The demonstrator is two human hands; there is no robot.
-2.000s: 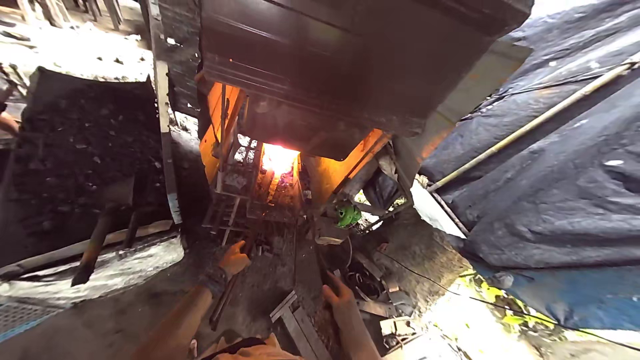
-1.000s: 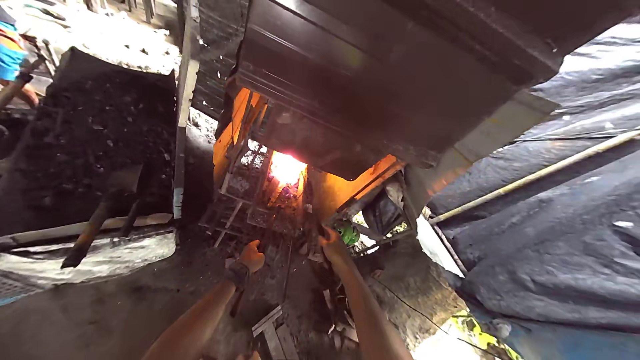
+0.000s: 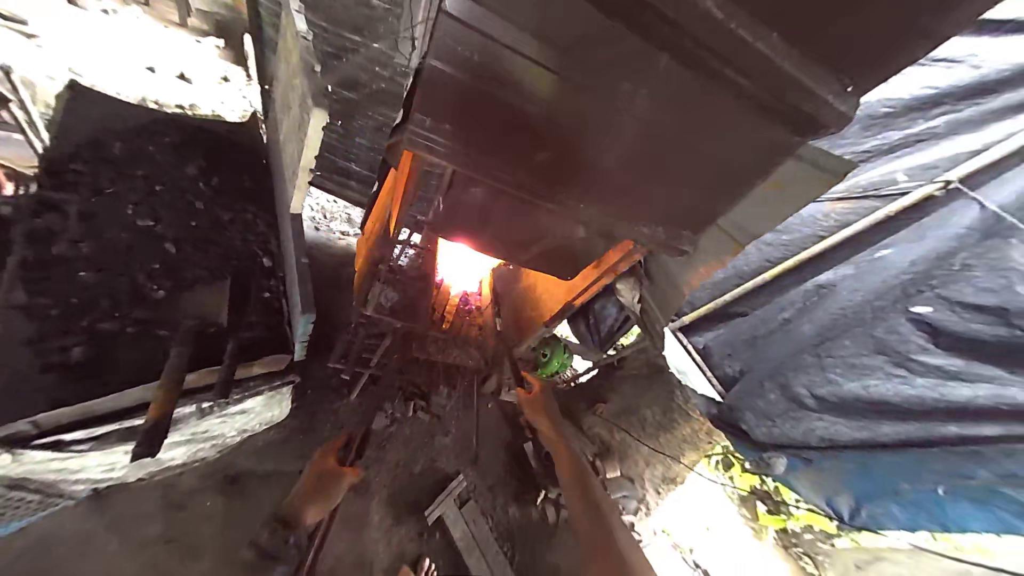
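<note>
In the head view, my left hand (image 3: 324, 480) is closed around a thin dark rod (image 3: 318, 544) low on the left of the middle. My right hand (image 3: 539, 404) reaches forward to the right of the hearth front, its fingers around a dark bar (image 3: 510, 362); the bar's far part is hard to make out. Beyond both hands, a bright fire (image 3: 464, 270) burns in the hearth beneath a dark sheet-metal hood (image 3: 584, 152). Embers glow at the fire's near edge. Orange-lit panels (image 3: 540, 296) flank the opening.
Charcoal (image 3: 152, 200) fills a holder at the left, where a tool with a thick handle (image 3: 166, 392) rests. A green round object (image 3: 552, 356) lies beside my right hand. A small wooden piece (image 3: 472, 528) stands low in the middle. Dark sheeting and a pole (image 3: 808, 252) line the right.
My left hand has moved left and back from the hearth, holding the rod. My right hand is farther forward than two seconds ago, beside the hearth.
</note>
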